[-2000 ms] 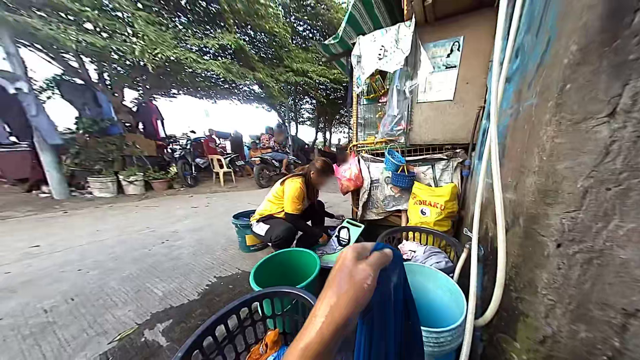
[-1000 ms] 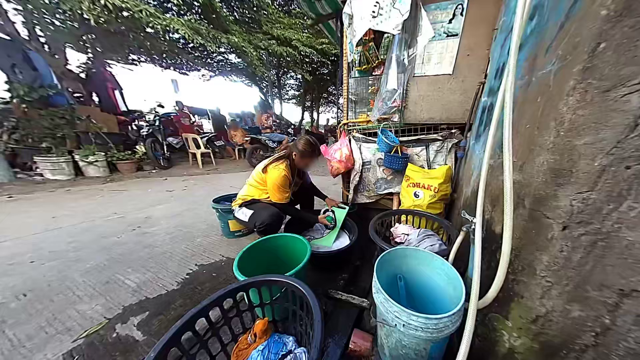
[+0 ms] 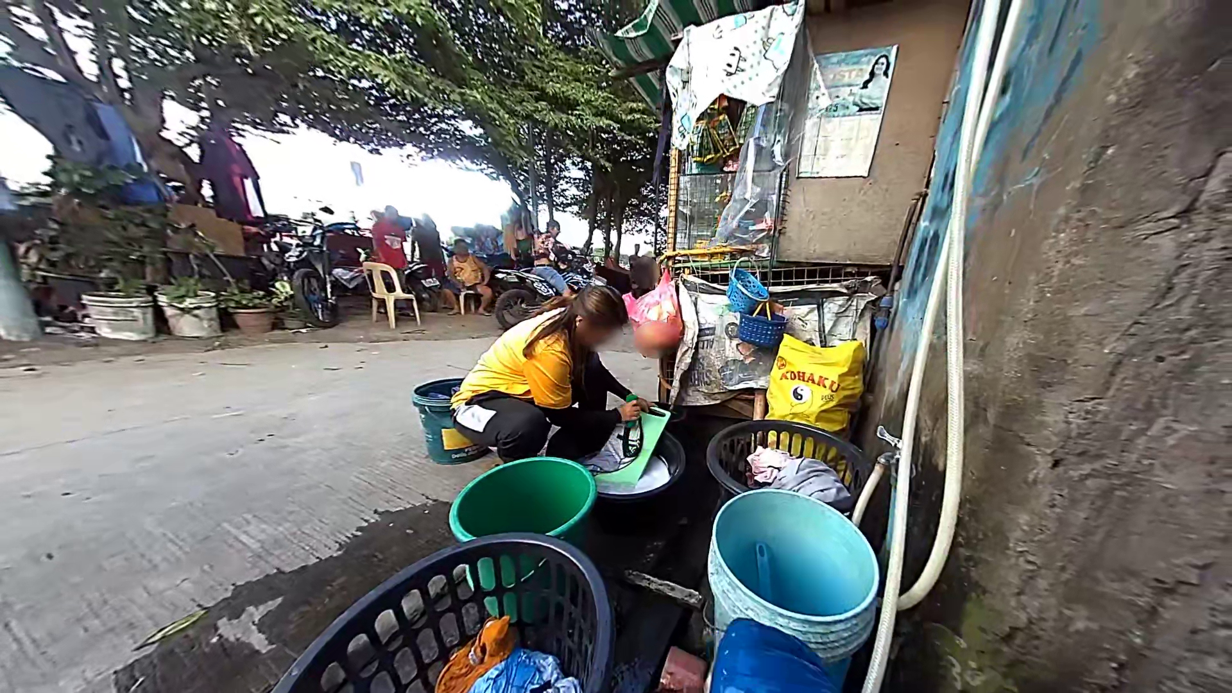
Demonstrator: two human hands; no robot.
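Observation:
Neither my left hand nor my right hand is in the head view. Nearest to me is a dark plastic laundry basket (image 3: 592, 616) with orange cloth (image 3: 478, 656) and light blue cloth (image 3: 527, 674) inside. Behind it stands a green bucket (image 3: 525, 496). To the right is a light blue bucket (image 3: 794, 558), and a dark blue item (image 3: 770, 662), its kind unclear, shows at the bottom edge in front of it. Farther back, a black basket (image 3: 722, 452) holds pink and grey laundry (image 3: 804, 478).
A person in a yellow shirt (image 3: 539, 361) squats over a basin (image 3: 674, 472) with a green board (image 3: 643, 448). A teal bucket (image 3: 438, 423) stands behind them. White hoses (image 3: 953, 318) run down the wall at right. A yellow bag (image 3: 818, 380) stands by the stall.
A hand with dark blue cloth, in front of the light blue bucket two seconds ago, has left the view. A dark blue item now shows at the bottom edge.

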